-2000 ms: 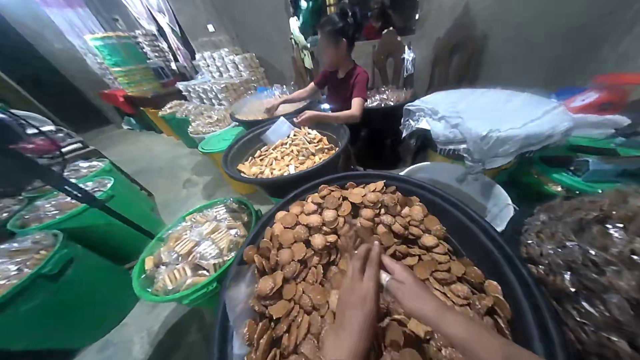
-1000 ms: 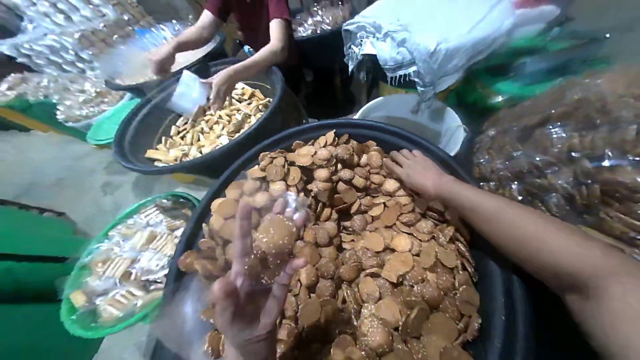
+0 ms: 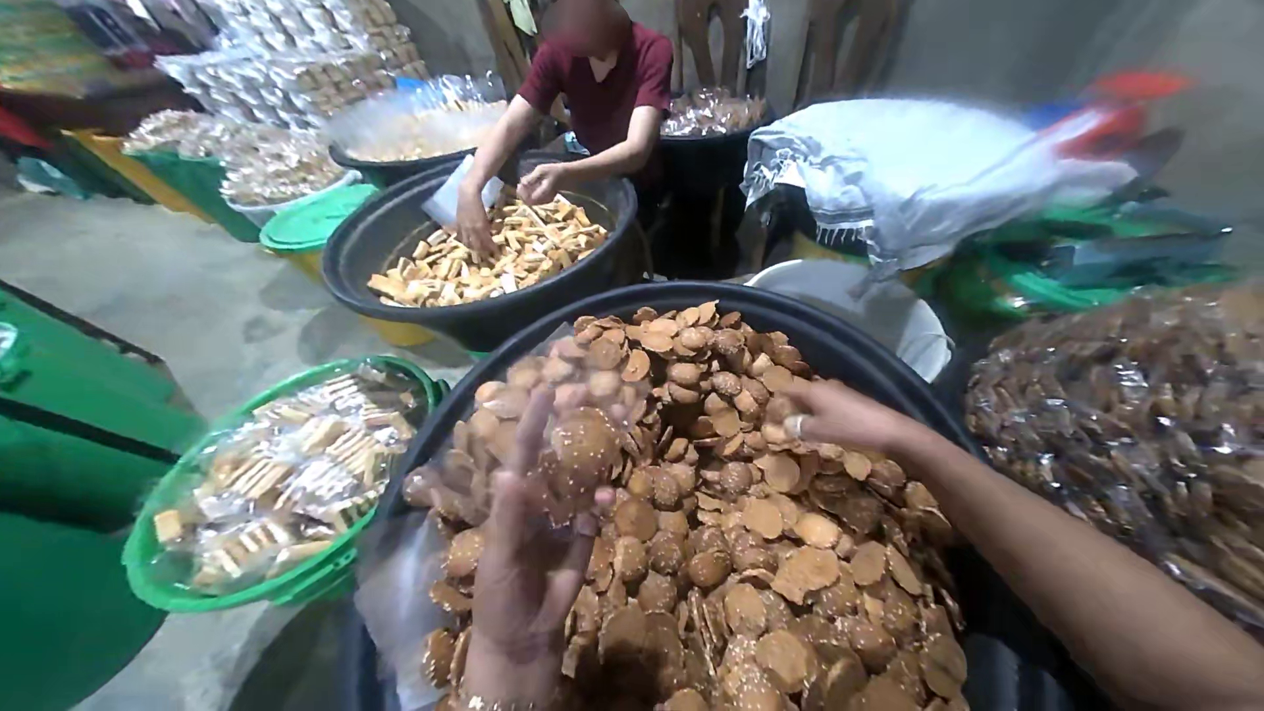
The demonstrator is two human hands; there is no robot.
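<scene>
A wide black tub (image 3: 869,346) full of round brown sesame-topped crackers (image 3: 760,602) is right in front of me. Over its left part my left hand (image 3: 528,553) is raised, fingers up, holding a clear plastic bag (image 3: 563,434) with some crackers in it. My right hand (image 3: 839,420), a ring on one finger, reaches into the crackers at the tub's right side; its fingertips are partly hidden among them. More clear plastic (image 3: 400,602) lies along the tub's left rim.
A person (image 3: 602,99) in a dark red shirt works over another black tub (image 3: 341,262) of stick-shaped snacks. A green basket (image 3: 148,553) of bagged snacks stands left, a white bucket (image 3: 918,331) behind my tub, and a pile of bagged brown snacks (image 3: 1126,425) at right.
Two seconds ago both my hands were together in the crackers. Since then they have parted, the left hand holding the bag. The right hand is now lower, deeper among the crackers. The view has shifted.
</scene>
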